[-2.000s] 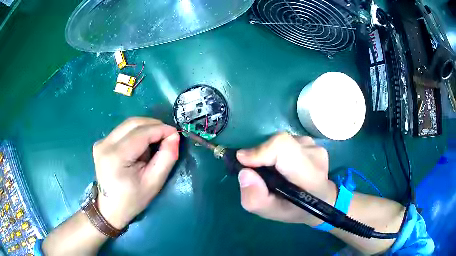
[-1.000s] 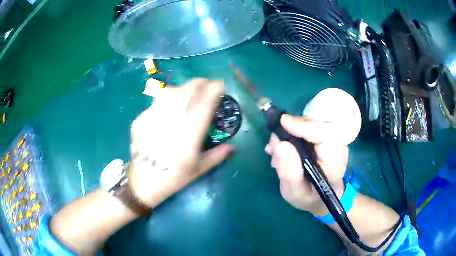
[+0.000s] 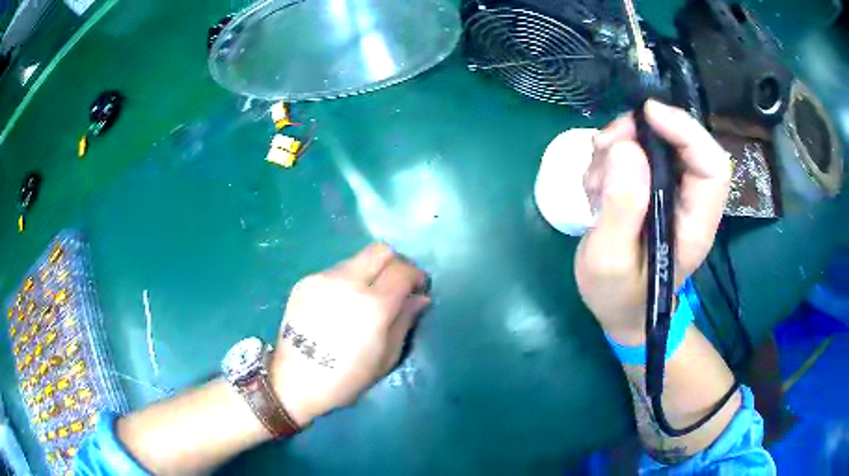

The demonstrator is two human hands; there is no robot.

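Note:
My left hand [image 3: 358,325] is palm down over the green mat [image 3: 223,223], fingers curled. A dark edge shows beneath its fingers; the rest of what is there is hidden, so I cannot tell if it grips anything. The round black housing is not visible in the middle of the mat. My right hand [image 3: 652,204] is shut on the black soldering iron [image 3: 661,232], held upright at the right. Its metal sleeve points to the top edge, near the stand. Small yellow-ended battery cells [image 3: 283,150] with thin leads lie below the clear plastic dish [image 3: 335,56].
A clear tray of yellow-orange cells [image 3: 51,344] lies at left. Two small black units [image 3: 104,112] sit at upper left. A white round tub [image 3: 563,181] is beside my right hand. The wire-grilled fan [image 3: 535,56] and dark stand [image 3: 731,74] are behind.
My right hand has raised the iron up and right, toward the stand. My left hand has moved down and slightly right, and its fingers are curled. The black housing no longer shows in the middle.

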